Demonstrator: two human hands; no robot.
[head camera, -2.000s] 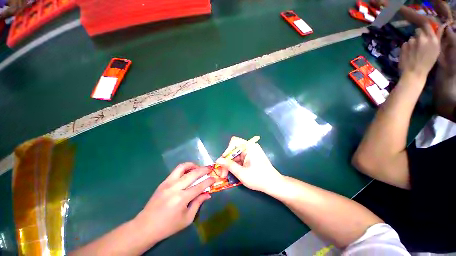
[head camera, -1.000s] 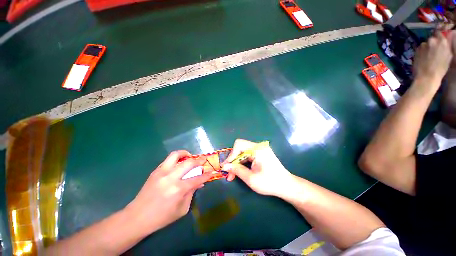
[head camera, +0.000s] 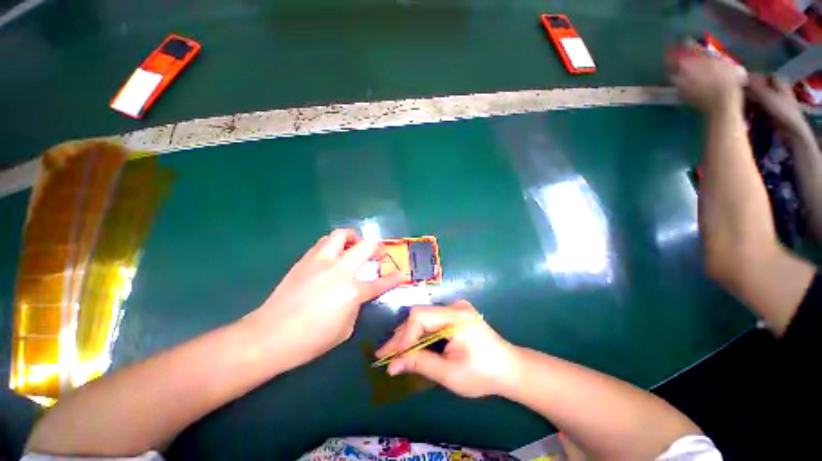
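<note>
My left hand (head camera: 329, 284) grips an orange-red phone housing (head camera: 397, 262) by its left part. The housing's dark square end (head camera: 424, 260) points right, and a thin dark line crosses its orange middle. The left hand covers most of the white area. My right hand (head camera: 451, 351) is below and right of the housing, apart from it. It holds slim yellow tweezers (head camera: 419, 346), whose fine point is directed left, near a yellowish tape patch (head camera: 394, 387) on the green surface. Whether anything is at the point cannot be told.
Wide amber tape strips (head camera: 77, 270) lie at the left. Beyond the pale strip (head camera: 360, 115) lie a phone housing at upper left (head camera: 155, 76) and another at upper right (head camera: 569, 43). A neighbour's forearm (head camera: 741, 198) reaches in at right. Clear film or glare (head camera: 572, 230) shows right of centre.
My right hand with the tweezers has moved off the housing, down towards me. My left hand still holds the housing. The neighbour's arm has moved left and forward. The camera view has shifted.
</note>
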